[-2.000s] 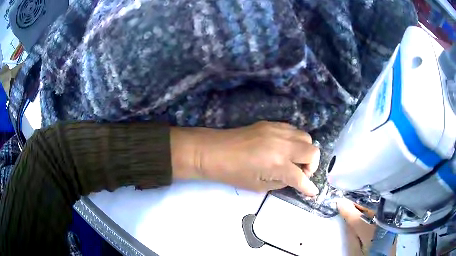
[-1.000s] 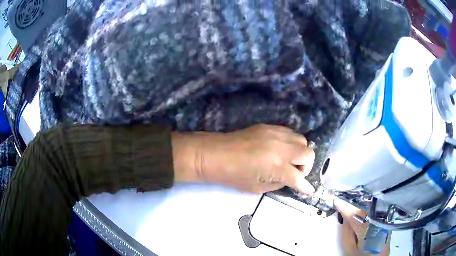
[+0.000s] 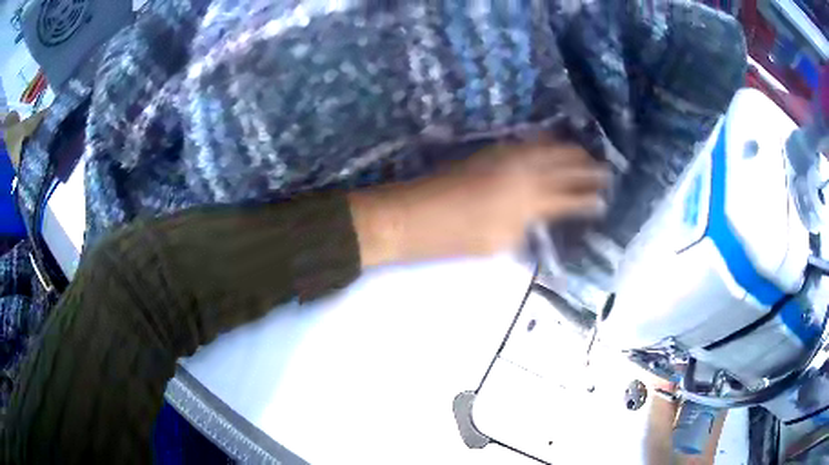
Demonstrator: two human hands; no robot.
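The thick blue-grey plaid garment (image 3: 318,100) lies in folds over the far side of the table. My left hand (image 3: 536,195) is motion-blurred on the garment's near edge, left of the machine head; the dark edge is bunched under its fingers. The white machine head (image 3: 718,245) with a blue stripe stands at the right. The needle plate area (image 3: 545,372) is uncovered, with no cloth on it. My right hand (image 3: 668,427) is only partly seen below the machine head, hidden behind its parts; its fingers cannot be made out.
A grey box with a round fan grille (image 3: 62,23) is at the far left. The table's grey ruled edge (image 3: 223,422) curves along the near left. Plaid cloth (image 3: 18,295) hangs below the table at left. Red items show at the upper right.
My left hand has moved up and away from the needle area, and the garment edge has come off the needle plate with it. The plate is now bare. My right hand remains low beside the machine.
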